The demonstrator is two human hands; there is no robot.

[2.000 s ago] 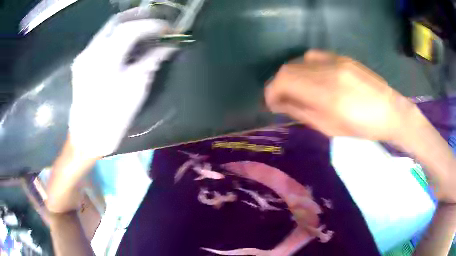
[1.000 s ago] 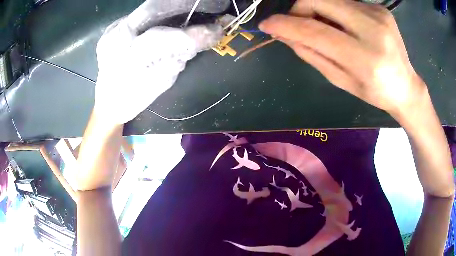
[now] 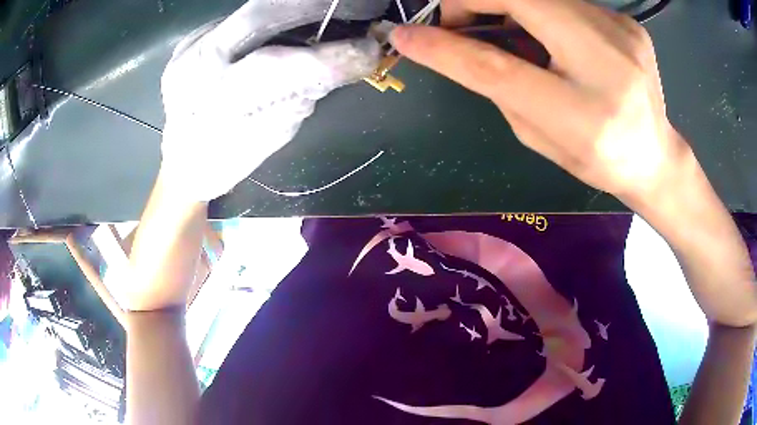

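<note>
A small yellow-tan circuit board (image 3: 387, 80) with notched edges shows below my fingertips at the top centre. My left hand (image 3: 249, 100), in a white glove greyish at the fingers, is closed on the board. My right hand (image 3: 573, 91) is bare, and its thumb and finger pinch at the board's upper edge, where white lead wires (image 3: 427, 14) run up out of the frame. The fingers hide most of the board and what the right fingertips pinch. Something black lies behind the hands, mostly hidden.
A thin silvery solder wire (image 3: 307, 193) curves across the dark green bench mat (image 3: 465, 166). A thin dark strand (image 3: 95, 106) lies at the left. A black cable (image 3: 654, 12) shows at the upper right, and a blue item (image 3: 746, 12) at the top right corner.
My right hand has moved left to the board, and its fingertips now meet the gloved ones. The blue and brown wires seen before are hidden. Earlier, the hands were apart.
</note>
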